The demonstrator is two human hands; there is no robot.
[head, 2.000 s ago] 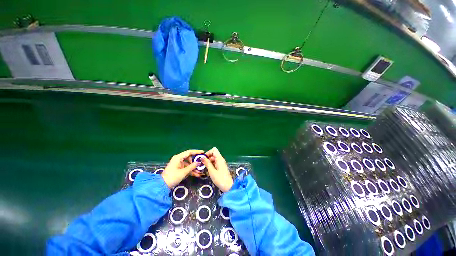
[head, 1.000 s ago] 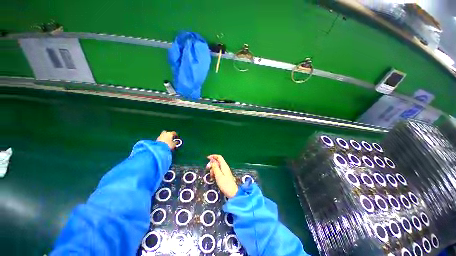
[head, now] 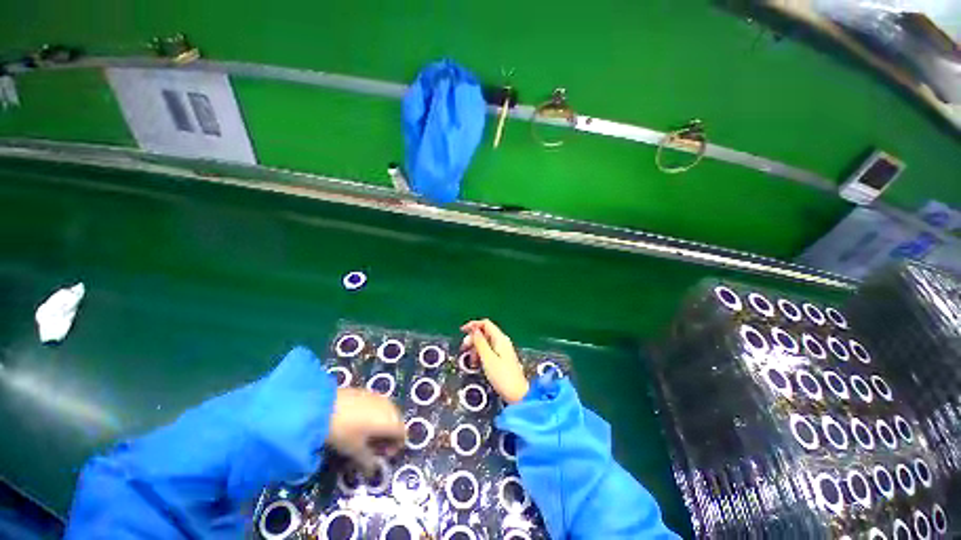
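A clear blister tray filled with white-ringed round modules lies flat in front of me. My left hand is blurred over the tray's left-middle part, fingers down at the modules; whether it holds one cannot be told. My right hand rests over the tray's far right part, fingers curled, thumb and forefinger close together; any small thing between them is too small to tell. A single module lies on the green belt beyond the tray's far edge. Blue sleeves cover both arms.
Tall stacked blister trays with modules on top stand at right, with another stack behind. A crumpled white scrap lies on the belt at left. A blue cloth and wire loops hang on the rail. A white meter is at upper right.
The module between both hands was carried by my left hand to the belt and lies there, released. My left hand has come back over the tray. My right hand stays near the tray's far side.
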